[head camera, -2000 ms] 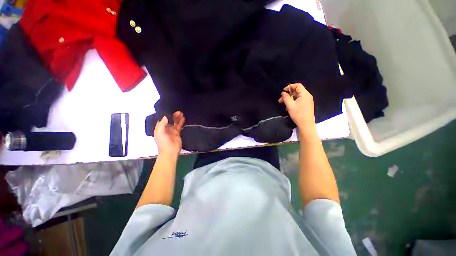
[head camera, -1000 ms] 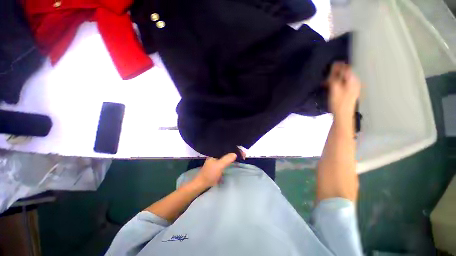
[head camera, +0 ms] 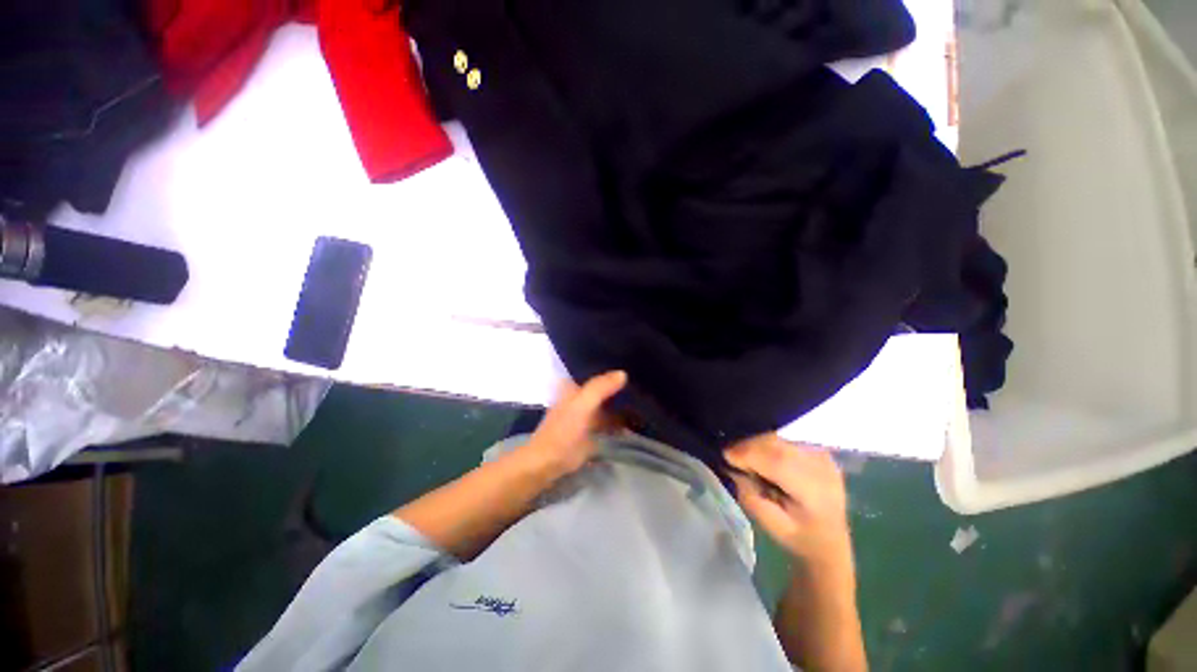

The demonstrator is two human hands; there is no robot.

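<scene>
A large black garment (head camera: 709, 236) lies over the white table and hangs a little over its front edge towards me. Two gold buttons show at its upper left. My left hand (head camera: 578, 423) grips the garment's edge at the table front. My right hand (head camera: 788, 488) pinches the same edge a short way to the right, below the table edge. A small dark thing shows in my right hand; I cannot tell what it is.
A smartphone (head camera: 328, 302) and a black flask (head camera: 105, 263) lie on the table (head camera: 420, 282) at left. A red garment (head camera: 374, 99) is upper left, beside dark garments (head camera: 79, 85). A white bin (head camera: 1076, 460) stands right, with dark cloth over its near side. Clear plastic (head camera: 145, 394) hangs lower left.
My right hand has come down and left from the bin side to the garment's front edge. My left hand stays near the front edge. The garment's near edge now spans both hands.
</scene>
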